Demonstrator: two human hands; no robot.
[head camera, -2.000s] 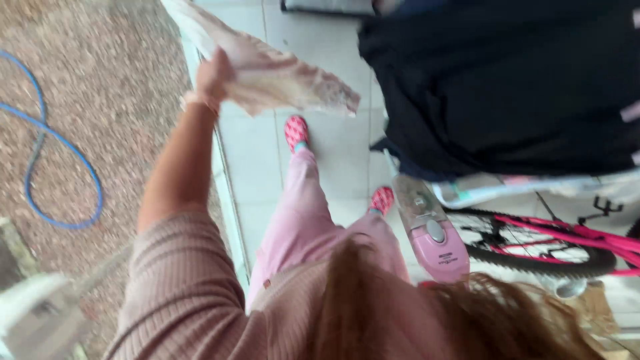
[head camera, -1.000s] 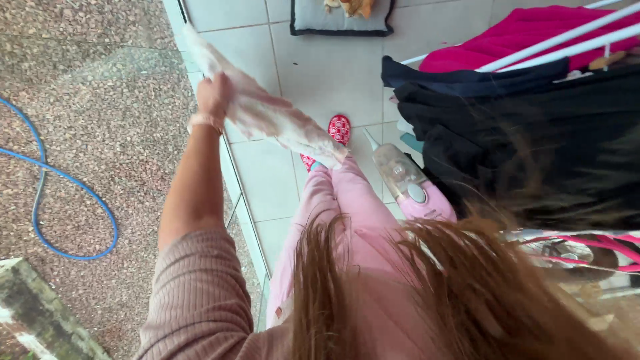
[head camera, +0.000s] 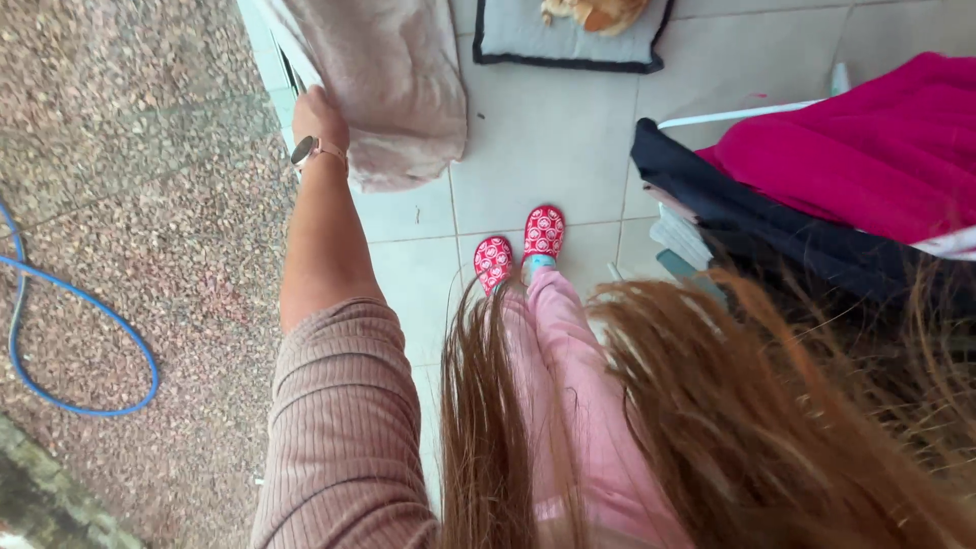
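My left hand (head camera: 320, 118), with a watch (head camera: 303, 151) on its wrist, is stretched out toward the upper left, closed on a pale pink cloth (head camera: 404, 91). The cloth hangs to the right of the hand over the tiles, and its top runs out of the frame. What the fingers pinch is partly hidden by the hand. My right hand is out of view. Below the cloth, my feet in red patterned clogs (head camera: 544, 232) stand on the tiled floor.
A drying rack's white bar (head camera: 740, 114) bears a magenta cloth (head camera: 831, 152) and dark garments (head camera: 778, 213) at right. A grey cushion (head camera: 564, 46) with an orange-and-white animal lies at the top. A blue hose (head camera: 84, 293) loops on pebbled ground at left. Long hair covers the lower right.
The pale cloth, stretched diagonally down toward the feet one second ago, now hangs wider and higher beside my left hand. The pink handheld appliance seen earlier no longer shows.
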